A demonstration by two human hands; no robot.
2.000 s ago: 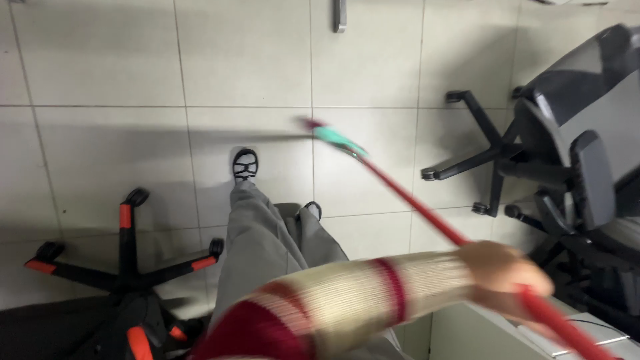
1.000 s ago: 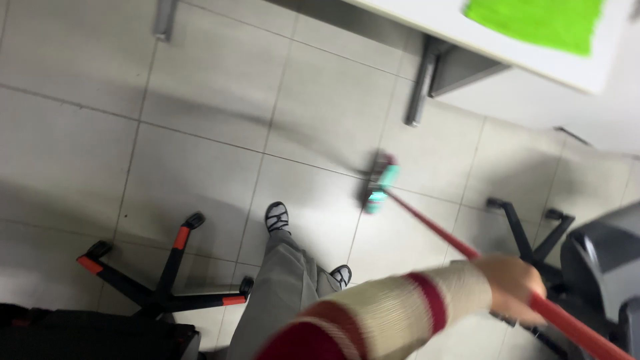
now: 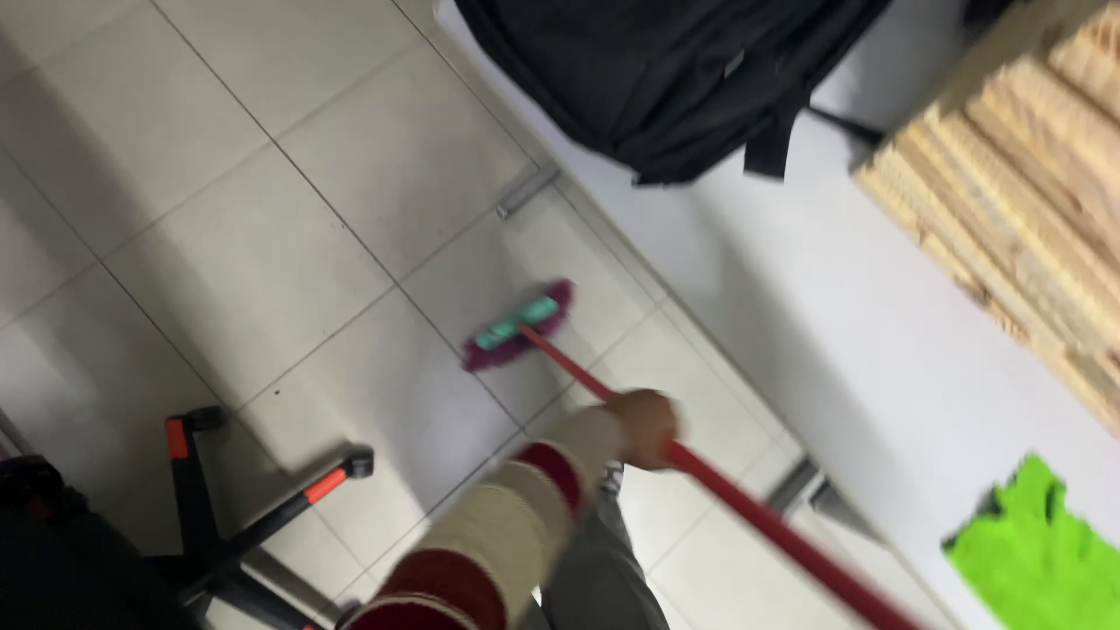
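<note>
My left hand [image 3: 646, 429], at the end of a cream, beige and dark red striped sleeve, is closed around the red handle of a broom [image 3: 582, 376]. The broom head [image 3: 518, 325], turquoise on top with dark magenta bristles, is down at the tiled floor, ahead and to the left of the hand. The upper handle runs out of the frame at the bottom right. My right hand is not in view. Grey trousers and part of a sandal show below my left wrist.
A white table [image 3: 744, 262] on the right bears a black backpack [image 3: 682, 79], light wooden boards [image 3: 1006, 192] and a bright green cloth [image 3: 1041, 551]. Metal table feet [image 3: 528, 191] reach onto the floor. A chair base [image 3: 206, 542] with orange-red tips stands at the lower left.
The view has swung a lot, bringing the backpack and boards into the frame. My left hand stays on the broom handle. The broom head is at a different floor spot, near the table's edge.
</note>
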